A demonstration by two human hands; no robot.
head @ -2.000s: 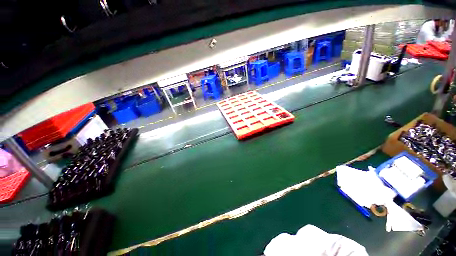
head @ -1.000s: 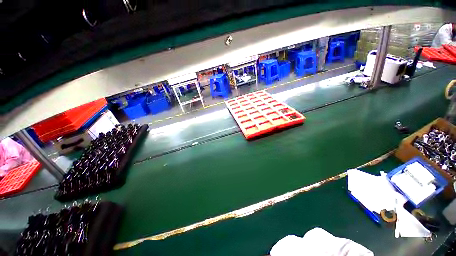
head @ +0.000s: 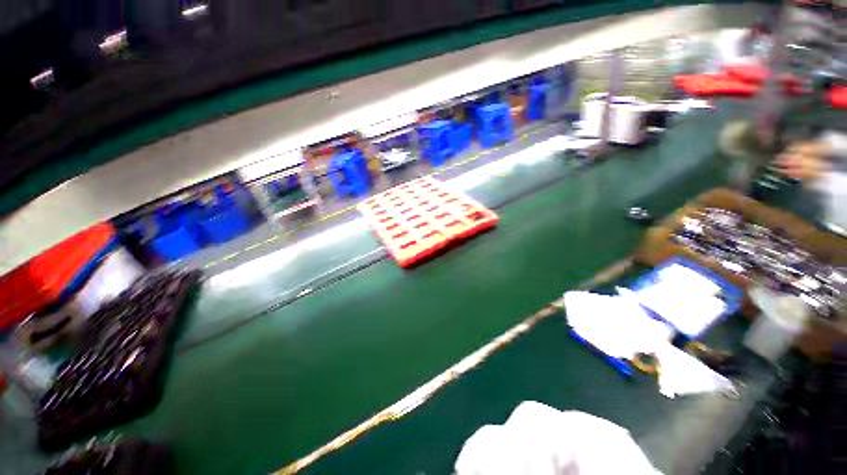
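Neither of my hands is in the picture. A white rounded cloth shape [head: 557, 443], which looks like a sleeve, is cut off by the bottom edge. White sheets [head: 613, 320] lie on the green bench beside a blue tray [head: 734, 289] with white contents. A thin blue stick [head: 608, 360] and a small brownish ring [head: 645, 362] lie by the sheets. A cardboard box [head: 655, 243] full of shiny silver pieces stands behind the tray. The frame is blurred.
A red-orange grid tray [head: 427, 223] lies across the bench. A black tray of dark parts [head: 116, 357] is at left, another at the bottom left corner. A pale cup-like thing [head: 778, 325] stands by the box. Another person's hand [head: 803, 160] shows at far right. An overhead shelf crosses the top.
The view has swung to the right, so the bench things sit further left in the picture. Another person's hand has come into view at far right. My hands stay out of view.
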